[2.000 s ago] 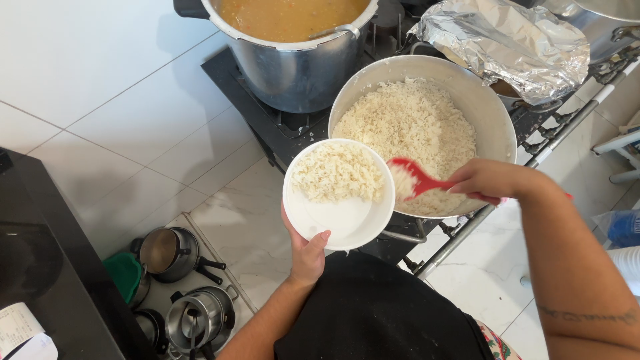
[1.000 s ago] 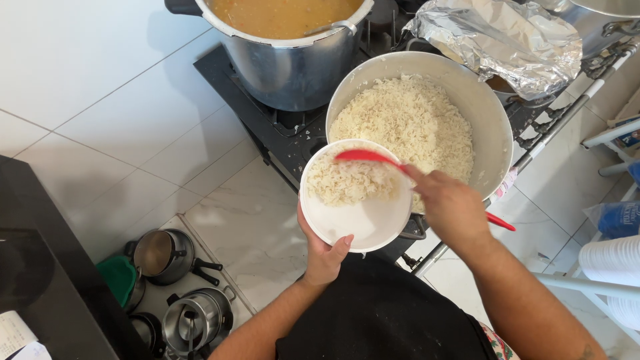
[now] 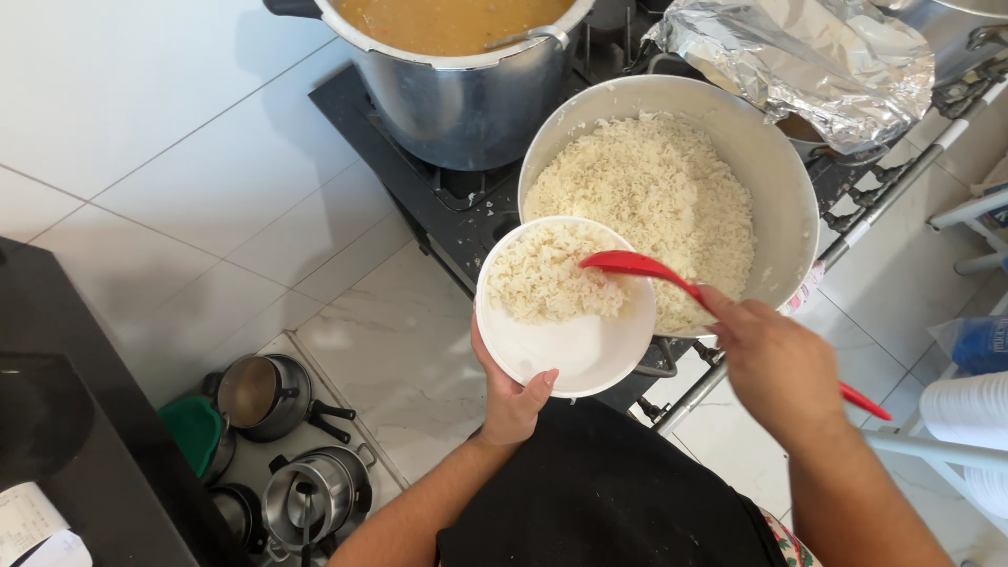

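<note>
My left hand (image 3: pixel 512 398) grips a round white bowl (image 3: pixel 563 362) by its lower left rim, thumb over the edge. Cooked rice (image 3: pixel 551 272) lies in the upper part of the bowl; the lower part shows bare white. The fingers of my right hand (image 3: pixel 776 362) are closed around the handle of a red serving spoon (image 3: pixel 634 264), whose head rests at the rice in the bowl. Partly behind the bowl, a large metal pot (image 3: pixel 787 228) of cooked rice (image 3: pixel 654 181) stands on the stove.
A tall pot (image 3: pixel 465 110) of orange-brown stew with a ladle (image 3: pixel 528 37) stands on the black stove (image 3: pixel 346 102). Crumpled aluminium foil (image 3: pixel 811 63) covers a vessel at the upper right. Saucepans (image 3: pixel 272 398) sit low at the left; stacked white containers (image 3: pixel 969 409) are at the right.
The red spoon has gone from beside the rice pot's lower edge to over the bowl, and my right hand has moved with it. My left hand keeps hold of the bowl.
</note>
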